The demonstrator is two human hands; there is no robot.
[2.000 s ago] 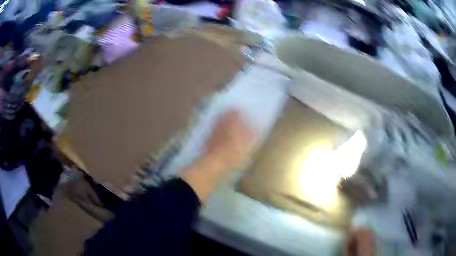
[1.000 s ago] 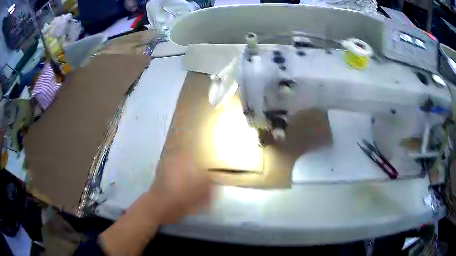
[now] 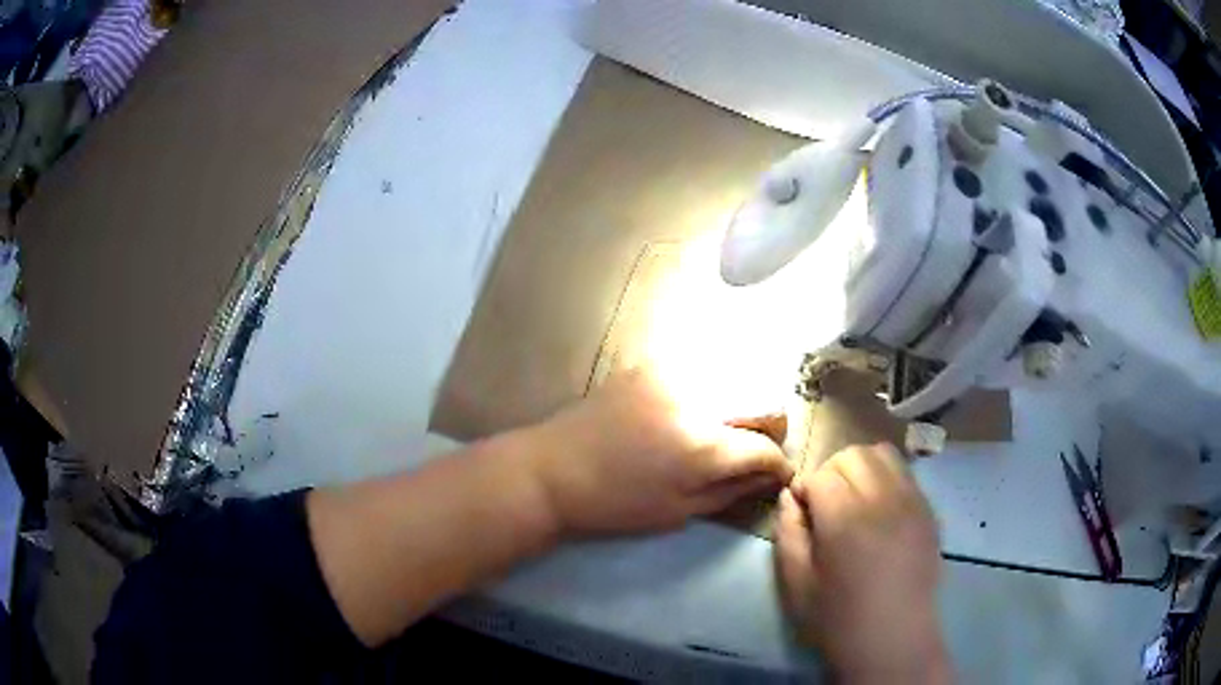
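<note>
A brown garment panel (image 3: 536, 281) lies on the white table, partly under the sewing machine head (image 3: 937, 254). A patch pocket (image 3: 623, 315) lies on it, its left edge visible and much of it lost in lamp glare. My left hand (image 3: 656, 448) lies on the cloth, its fingertips pinching the edge just in front of the needle area (image 3: 810, 375). My right hand (image 3: 864, 535) is beside it, thumb and fingers closed on the same cloth edge. The fingertips of both hands nearly touch. The exact fold between them is hidden.
A machine lamp (image 3: 783, 201) shines left of the needle. Thread snips (image 3: 1094, 509) with red handles lie right of my right hand. A stack of cut panels (image 3: 174, 201) on crinkled plastic is at the left. Striped cloth (image 3: 123, 51) is at the far left. A pale trough (image 3: 924, 54) curves behind.
My left hand has moved right along the panel to the cloth edge near the needle. My right hand has come into view beside it. The view is closer and turned.
</note>
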